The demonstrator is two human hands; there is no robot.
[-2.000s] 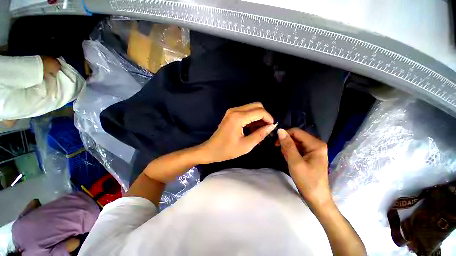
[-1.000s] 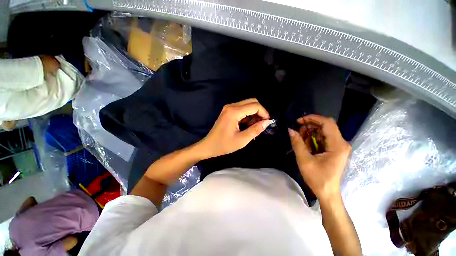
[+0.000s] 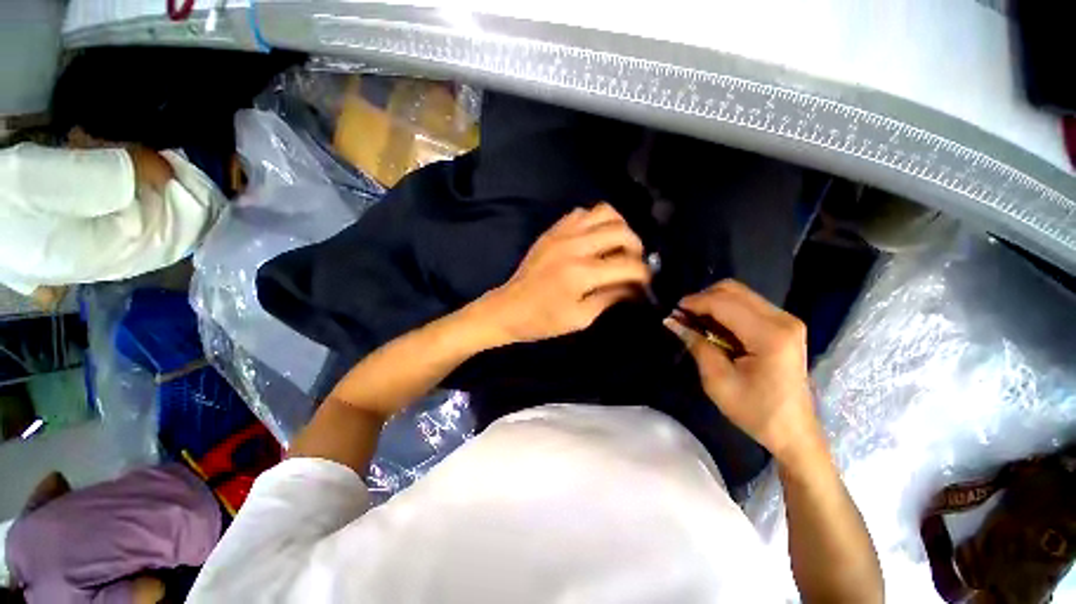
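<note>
A dark garment lies spread over my lap. My left hand is on its middle, fingers bent down and holding the dark cloth; the fingertips are partly hidden and slightly blurred. My right hand is just to the right, with small thread snips in its palm and fingers. The snips' dark tip points left toward the cloth near my left fingertips. Whether the tip touches the cloth I cannot tell.
A grey table edge with a printed ruler curves across the top. Clear plastic lies at right, a brown bag at lower right. A taped package is at upper left. Two people sit at left, near a blue crate.
My left hand has turned more palm-down over the cloth. My right hand has moved in toward it, and the snips now show with their tip to the left. The view has shifted slightly.
</note>
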